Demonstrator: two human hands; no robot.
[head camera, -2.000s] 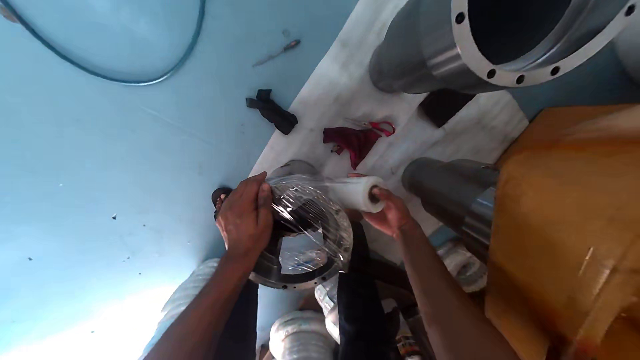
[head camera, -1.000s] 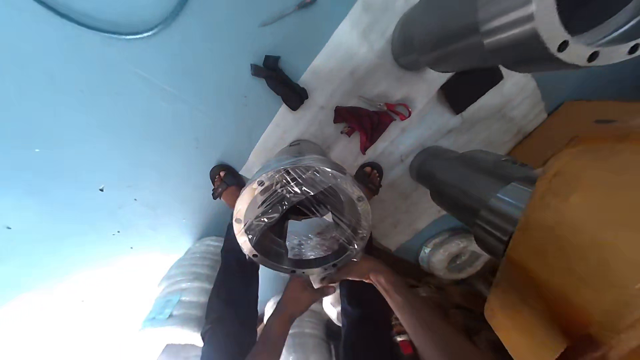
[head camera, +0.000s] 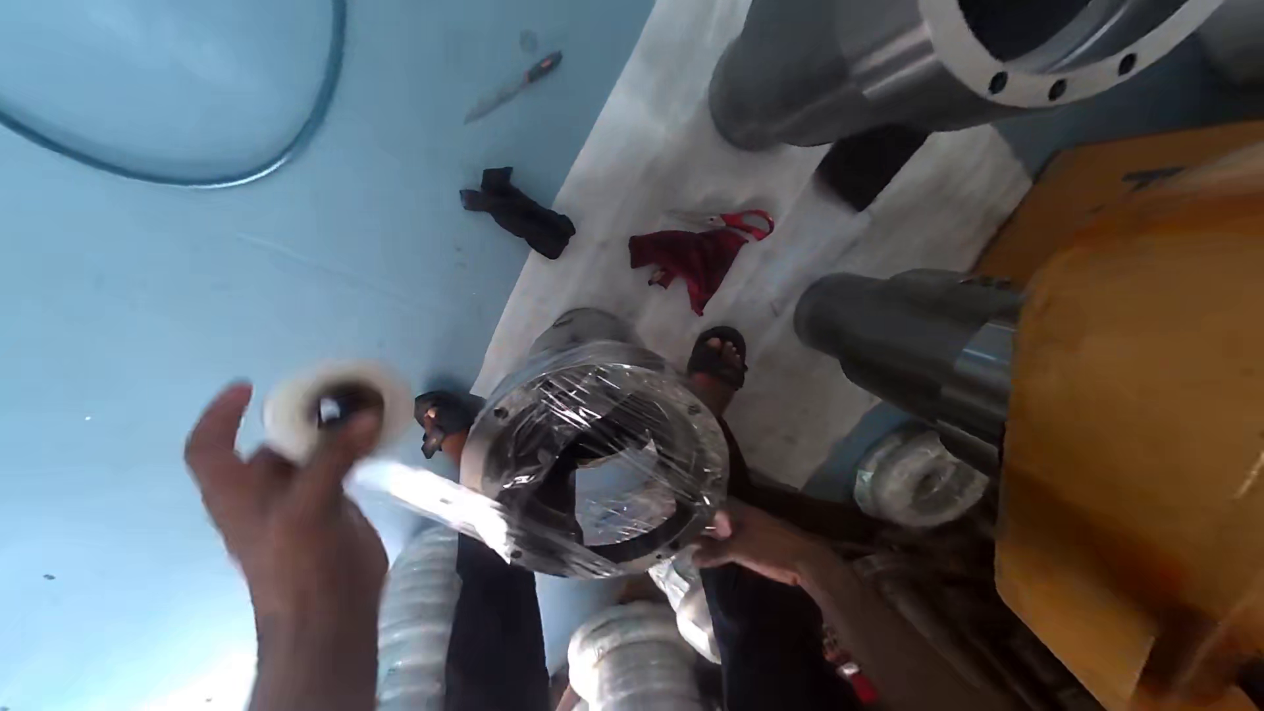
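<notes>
A flanged metal cylinder (head camera: 597, 459) stands between the feet, its open top crossed by wrinkled clear stretch film. My left hand (head camera: 296, 494) holds a roll of stretch film (head camera: 341, 405) out to the left, thumb and fingers about its core; the roll is blurred. From it a taut strip of film (head camera: 439, 504) runs to the lower left of the flange. My right hand (head camera: 755, 543) rests at the flange's lower right edge, fingers on the film and rim; its fingertips are partly hidden.
A knife (head camera: 513, 87), a black cloth (head camera: 520, 214), a maroon cloth (head camera: 688, 262) and red-handled scissors (head camera: 748, 224) lie ahead. Large metal cylinders (head camera: 839, 74) and an orange-yellow machine part (head camera: 1126, 395) are at right. Wrapped rolls (head camera: 632, 652) lie below; a hose (head camera: 326, 89) curves at upper left.
My left hand has moved from the near edge of the flange out to the left, with the film roll in it. Two seconds ago the roll was in my right hand, which is now at the rim.
</notes>
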